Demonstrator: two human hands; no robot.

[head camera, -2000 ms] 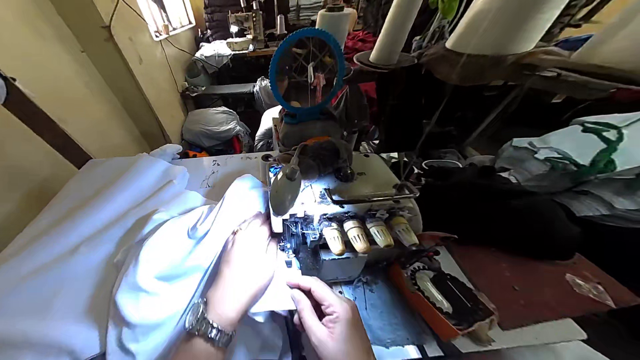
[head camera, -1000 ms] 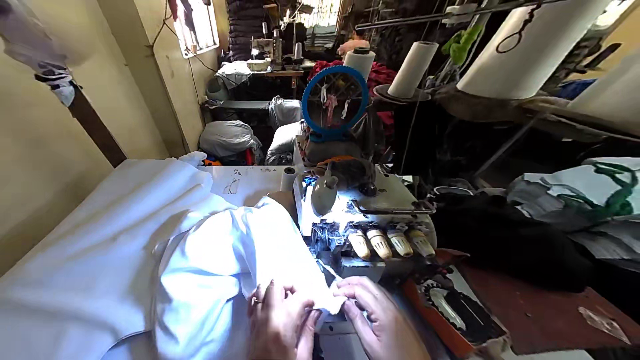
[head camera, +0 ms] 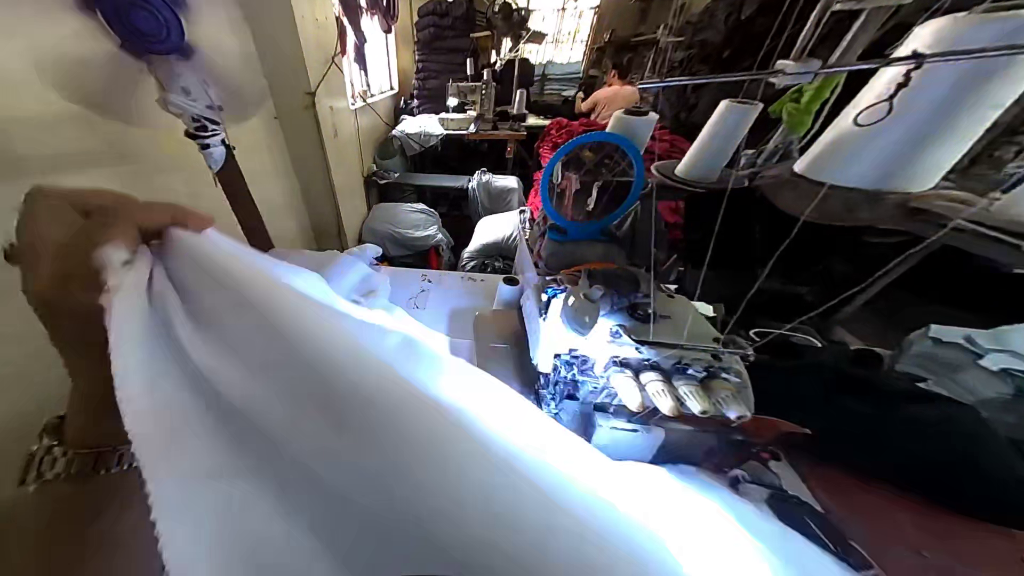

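My left hand [head camera: 88, 264], with a metal watch at the wrist, is raised at the left and pinches the upper edge of a white cloth [head camera: 320, 416]. From there the cloth slopes down across the front to the lower right. Behind it stands an overlock sewing machine [head camera: 680, 320] with a lit needle area and several cream tension knobs [head camera: 660, 392]. The cloth covers part of the machine's front. My right hand is not visible.
Thread cones [head camera: 720, 140] stand on a rack at the upper right, with threads running down. A blue-rimmed round fan [head camera: 592, 186] is behind the machine. Another fan [head camera: 144, 24] hangs at the upper left. A person [head camera: 612, 96] sits far back; grey bundles [head camera: 408, 232] lie behind the table.
My left hand has moved from near the machine up to the left, lifting the cloth. My right hand, beside the machine before, is out of sight.
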